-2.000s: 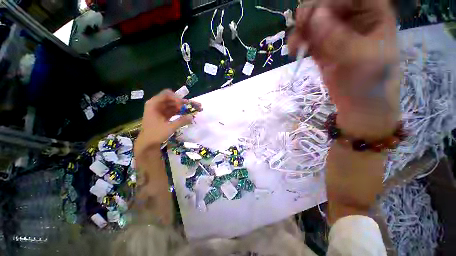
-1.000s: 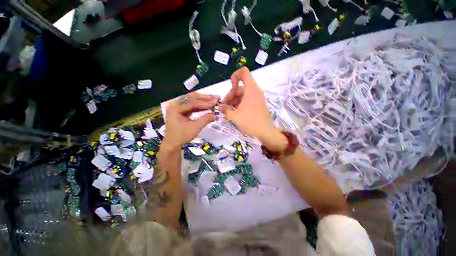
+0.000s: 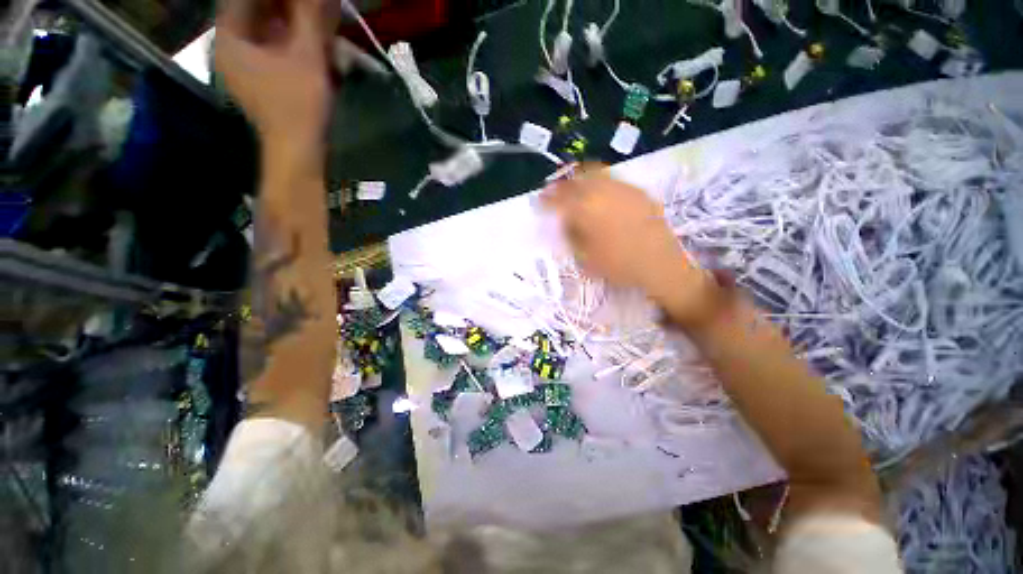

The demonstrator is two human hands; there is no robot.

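My left hand is blurred at the top left, partly cut off by the frame's edge; its fingers and anything in them cannot be made out. My right hand is over the white sheet's back edge, fingers together. A blurred white cable with a folded bundle runs over the belt to its fingertips and seems held there. Another folded white cable lies between the hands, its cord reaching up beside my left hand. Green circuit boards with yellow-black parts and white squares lie on the sheet.
A large heap of white cables covers the right of the sheet, with more below right. Joined sets, one with a green board, lie along the dark green belt. More boards and white squares are piled left of the sheet.
My hands have parted: the left moved up and left over the belt, the right moved right. The board between their fingertips no longer shows there. Blurred white cables now show over the belt between them.
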